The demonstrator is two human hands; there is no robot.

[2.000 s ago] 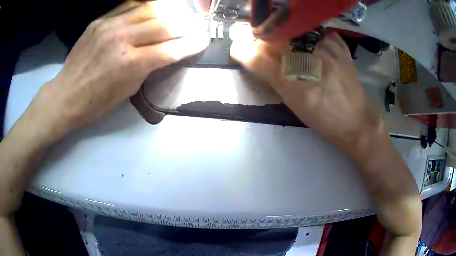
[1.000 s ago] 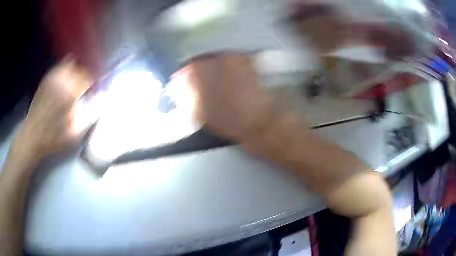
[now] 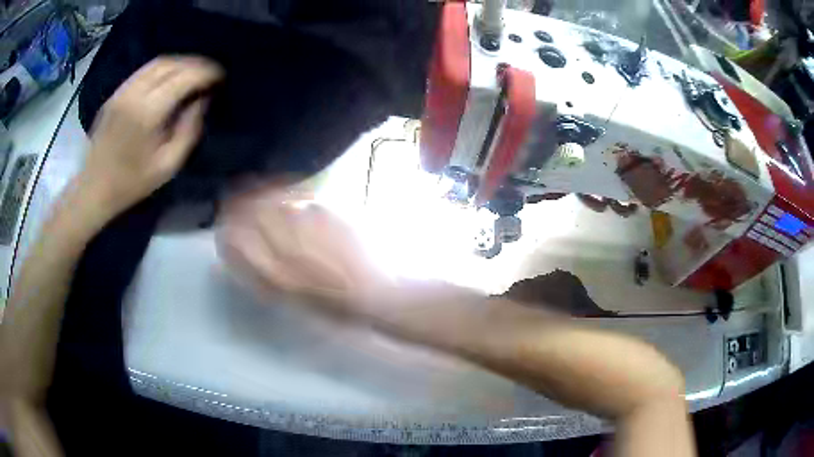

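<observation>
A large soft black garment (image 3: 268,89) lies left of the sewing machine head (image 3: 477,98) and hangs over the table's front edge at the left. My left hand (image 3: 147,125) is on the garment at the left, fingers curled; whether they pinch cloth cannot be told. My right hand (image 3: 286,241) is blurred, at the garment's near edge left of the needle area; its fingertips are not clear. The needle area is washed out by the lamp's glare.
The red control panel (image 3: 781,228) with a blue display is at the right end of the machine. A dark ragged-edged pad (image 3: 558,293) lies right of the needle. A measuring tape (image 3: 357,430) runs along the front edge of the white table (image 3: 268,357).
The view has shifted, bringing the whole machine arm and the garment at left into sight. Both hands have left the needle area and moved left; my right forearm now crosses the table.
</observation>
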